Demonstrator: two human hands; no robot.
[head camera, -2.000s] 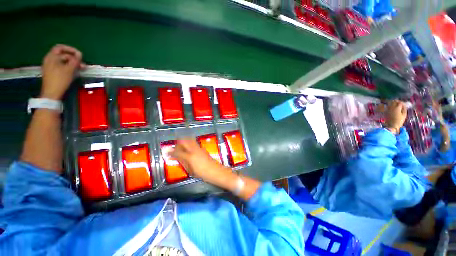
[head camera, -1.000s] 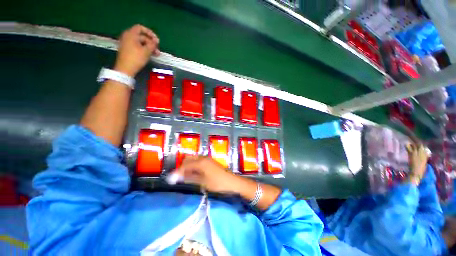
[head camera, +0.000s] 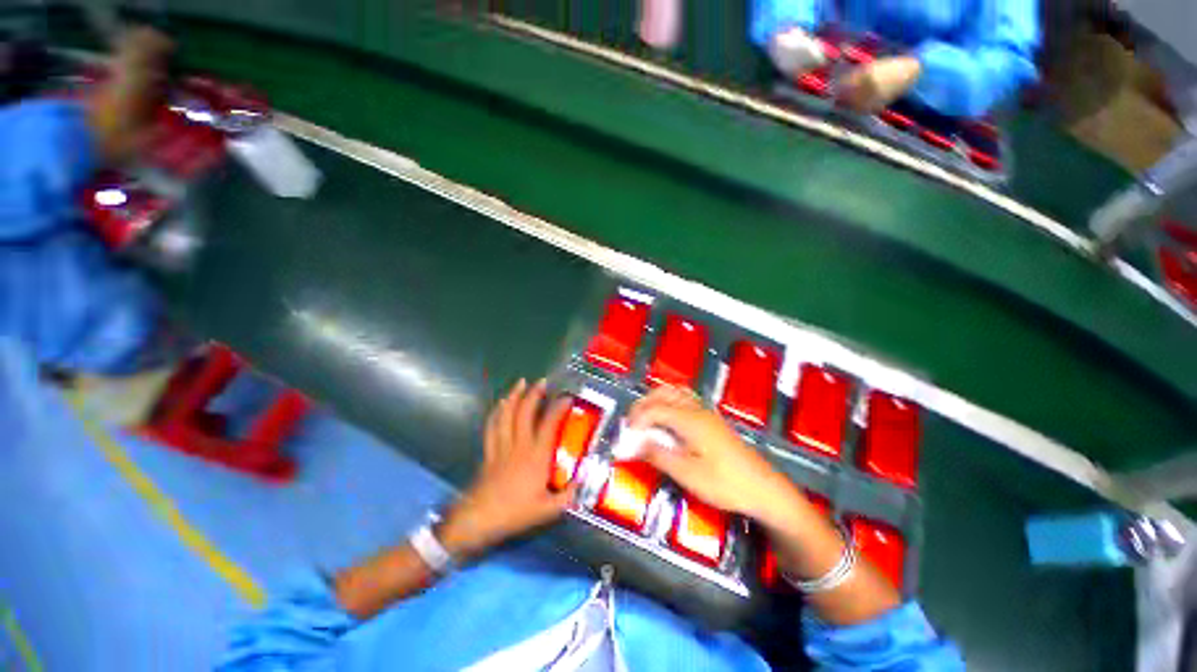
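A clear blister tray (head camera: 751, 588) holds closed red flip phones in two rows, several in each. A red phone (head camera: 750, 382) lies in the far row. My left hand (head camera: 521, 456) rests at the tray's left end, its fingers beside the near-left phone (head camera: 574, 441); it holds nothing that I can see. My right hand (head camera: 702, 456) is over the near row, pinching a small white wiping cloth (head camera: 639, 439) close to the second phone. My right forearm covers part of the near row.
A light-blue bottle (head camera: 1076, 540) stands at the right by a white sheet (head camera: 1167, 599). A green conveyor (head camera: 735, 210) runs beyond the pale edge. A person works at the left (head camera: 59, 243), another across the belt (head camera: 906, 59). A red stool (head camera: 226, 414) is at the lower left.
The view has swung left. My left hand has come down from the belt edge to the tray's left end. My right hand with the cloth has moved up onto the near row.
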